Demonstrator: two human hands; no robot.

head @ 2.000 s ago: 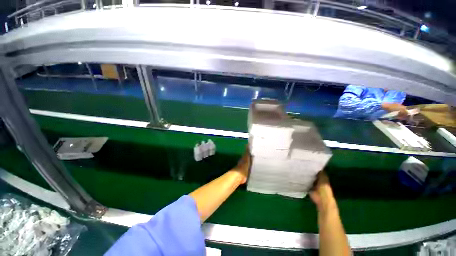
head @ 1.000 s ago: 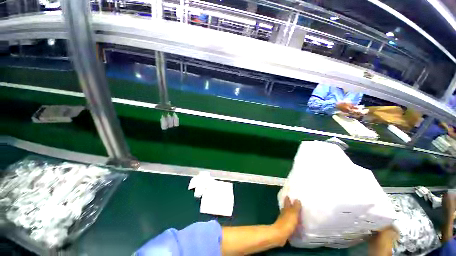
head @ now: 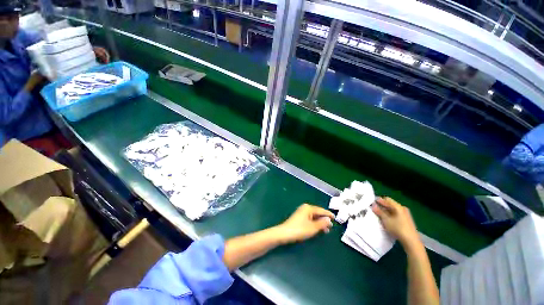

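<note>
My right hand is at the white card pieces, its fingers on their upper right edge beside a small heap of white pieces. Whether it grips one is hard to tell. My left hand is just left of the heap, fingers partly curled, with nothing visible in it. A clear poly bag of small white accessories lies open on the green surface, left of my hands. A tall stack of white boxes stands at the lower right, cut off by the picture's edge.
A light blue basket of white pieces is at upper left, beside a person holding stacked white boxes. An opened brown carton is lower left. A metal post rises behind the bag. A blue sleeve shows at far right.
The view has swung left. Both hands have let go of the white box stack, which now stands at the right, and have moved to the card pieces and small heap.
</note>
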